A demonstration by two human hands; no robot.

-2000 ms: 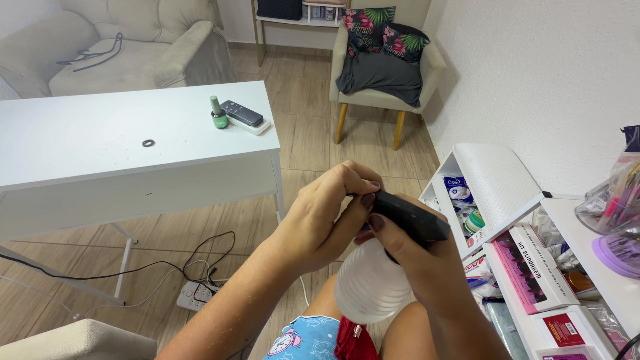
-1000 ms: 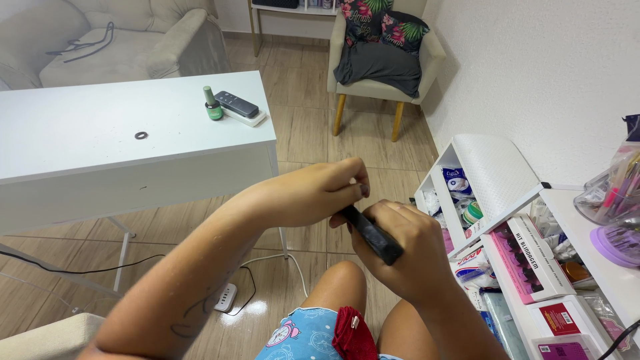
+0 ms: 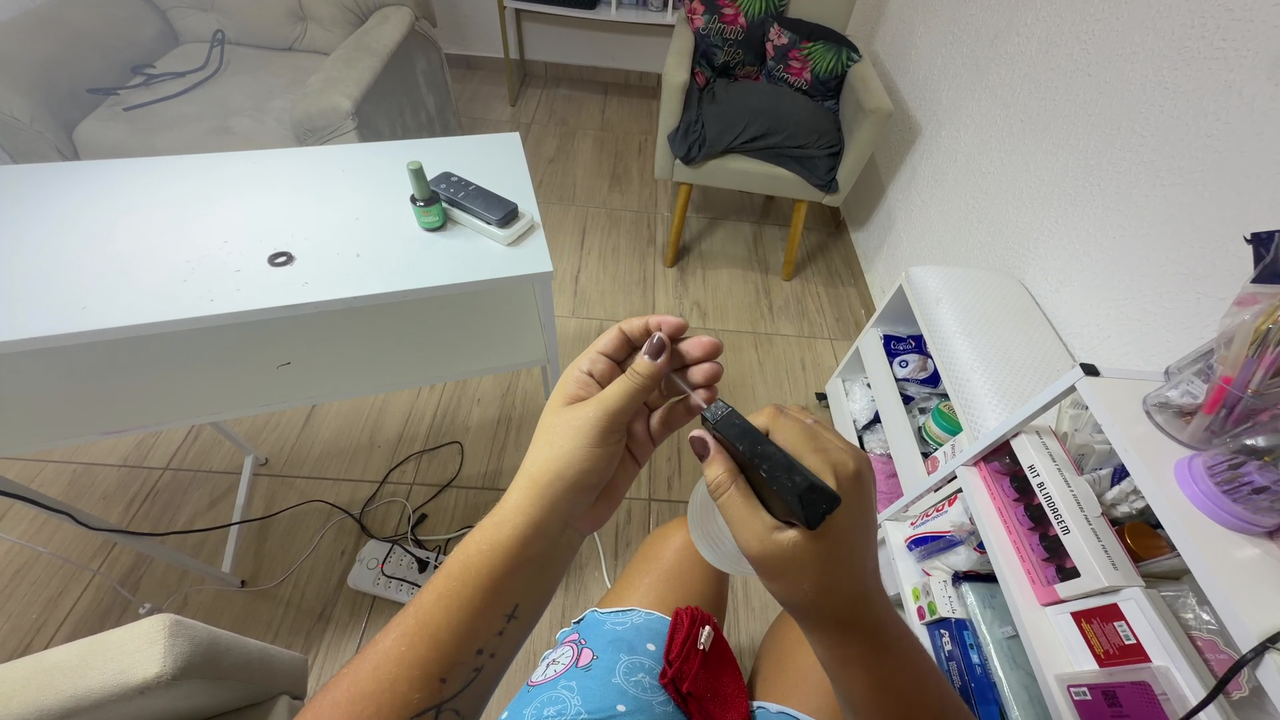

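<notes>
My right hand [image 3: 800,500] grips a black oblong handheld device [image 3: 765,465], tilted with its narrow end toward my left hand. From that end a thin pale strand or rod runs to my left hand [image 3: 640,400], whose thumb and fingers are pinched about it. A round translucent plastic piece [image 3: 718,530] shows below the device, partly hidden by my right hand; how it is attached cannot be told. A red cloth [image 3: 703,665] lies on my lap.
At left, a white table [image 3: 180,230] bears a green nail polish bottle [image 3: 426,200], a remote control [image 3: 475,198] and a dark ring [image 3: 281,259]. A power strip [image 3: 390,570] with cables is on the floor. White shelves [image 3: 1020,580] with supplies stand at right; an armchair [image 3: 770,130] is behind.
My left hand has turned so that its palm and fingertips show. The black device stays in my right hand, and the translucent piece, hidden a second ago, is in sight again.
</notes>
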